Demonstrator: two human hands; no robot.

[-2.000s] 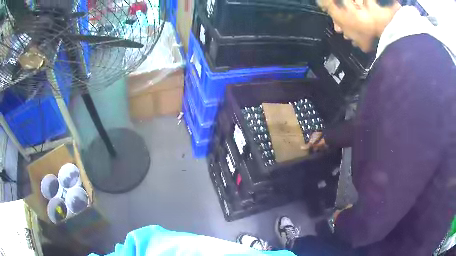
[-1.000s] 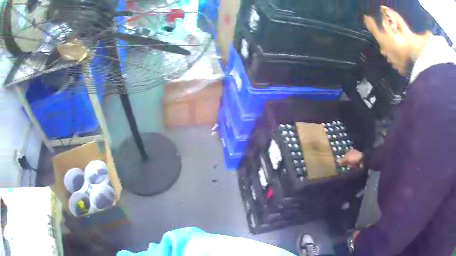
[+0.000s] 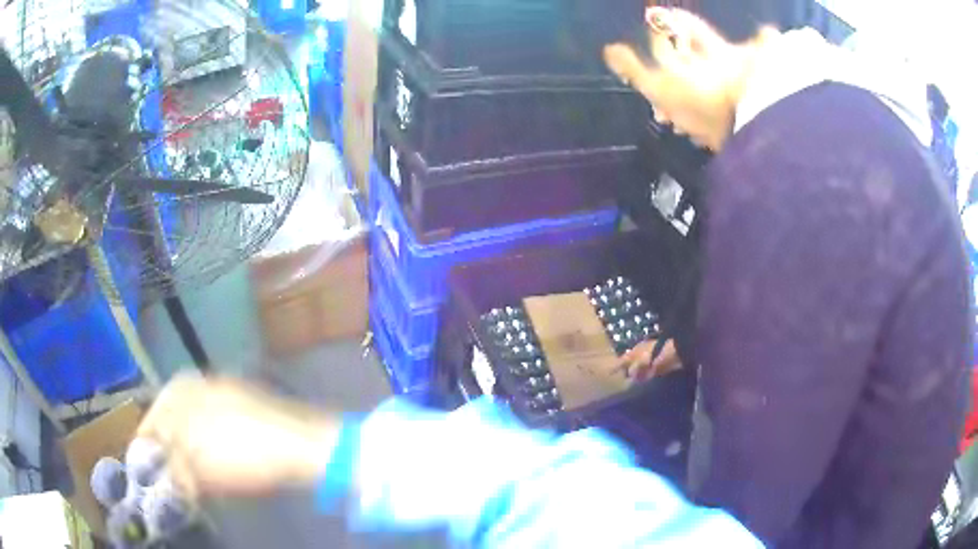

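My right hand (image 3: pixel 220 434), judged from the way the arm crosses the view, is at the lower left in a light blue sleeve (image 3: pixel 429 466). It is motion-blurred, with its fingers towards the left. I cannot tell whether it holds anything. It overlaps the view of the open brown box (image 3: pixel 91 461) with round white tubs (image 3: pixel 161 504); contact cannot be made out. My left hand is not in view.
A person in a dark top (image 3: pixel 826 257) stands at right, one hand on a cardboard pad (image 3: pixel 574 349) over silver-topped parts in a black tote (image 3: pixel 467 284). Blue totes (image 3: pixel 402 311) and black totes stand behind. A pedestal fan (image 3: pixel 64 220) is at left.
My sleeved arm has risen from the bottom edge and my right hand has come into view at lower left. The view has shifted; the other person appears larger and further left.
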